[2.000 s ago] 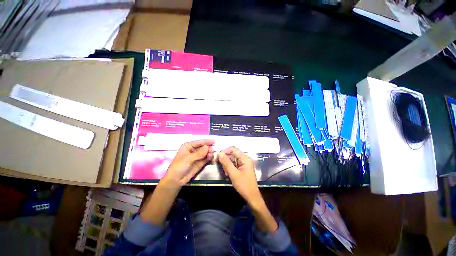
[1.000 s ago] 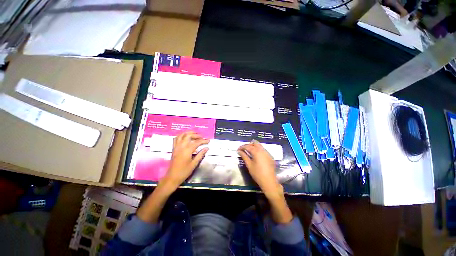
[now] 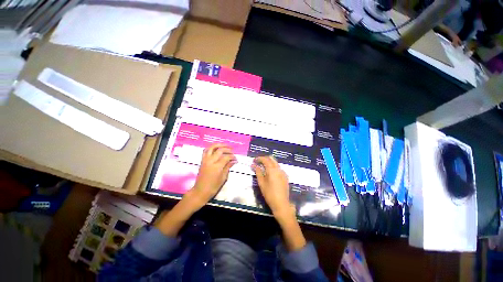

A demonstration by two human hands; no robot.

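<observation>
A long white strip (image 3: 303,176) lies on the lower part of the glossy pink-and-black printed sheet (image 3: 176,184). My left hand (image 3: 215,171) rests over the strip's left half, fingertips down on it. My right hand (image 3: 270,179) is at the strip's middle, thumb and fingertips close together; whether they pinch anything is too small to tell. More white strips (image 3: 259,118) lie in rows higher on the sheet. A single blue strip (image 3: 334,175) lies at the sheet's right edge, beside the fanned pile of blue strips (image 3: 361,151).
A white box (image 3: 435,220) with coiled black wire (image 3: 456,169) stands right of the pile. Thin black leads (image 3: 380,216) tangle below it. Cardboard sheets (image 3: 66,146) at left hold two white strips (image 3: 71,115). White paper (image 3: 118,25) lies upper left. Another person's hand (image 3: 453,37) shows upper right.
The view has turned, so the bench appears tilted. My hands parted along the white strip, then my right hand came back closer to my left.
</observation>
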